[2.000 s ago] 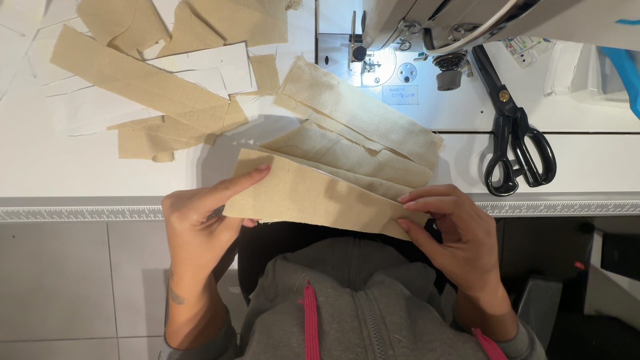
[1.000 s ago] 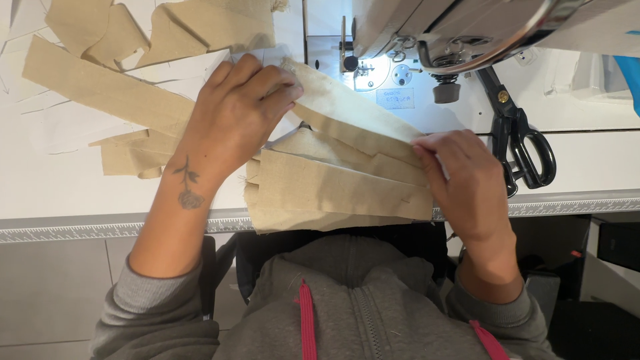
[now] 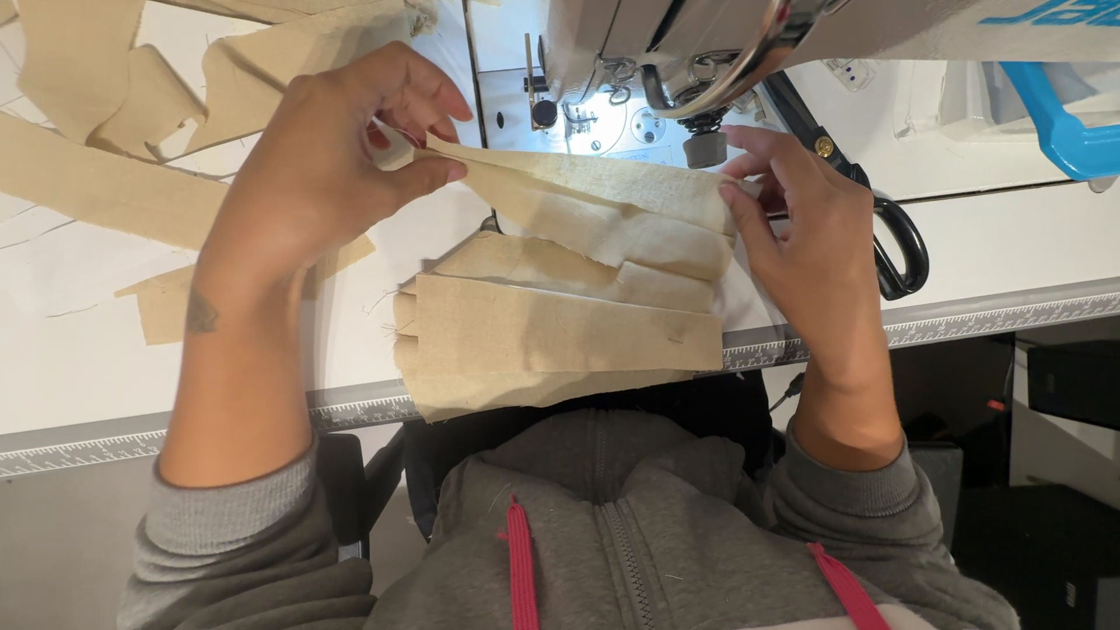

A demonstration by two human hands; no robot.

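My left hand [image 3: 350, 149] pinches the upper left corner of a sewn beige fabric piece [image 3: 569, 324] between thumb and fingers. At its upper right end, my right hand [image 3: 787, 201] grips the edge with thumb and fingertips. The piece is made of several long panels with seams and raw edges; its lower panels lie over the table's front edge. Loose threads hang at its left end. Just beyond the upper edge is the lit needle area of a sewing machine [image 3: 595, 122].
Beige fabric scraps [image 3: 105, 184] and white paper [image 3: 105, 271] cover the left of the table. Black-handled scissors [image 3: 901, 245] lie beside my right hand. A measuring tape [image 3: 1006, 324] runs along the front edge. A blue-handled object [image 3: 1050, 131] is at the far right.
Both hands have moved up from the panel near the table's front edge to the fabric's far edge, which is now held up near the machine. The lower panels have been let go.
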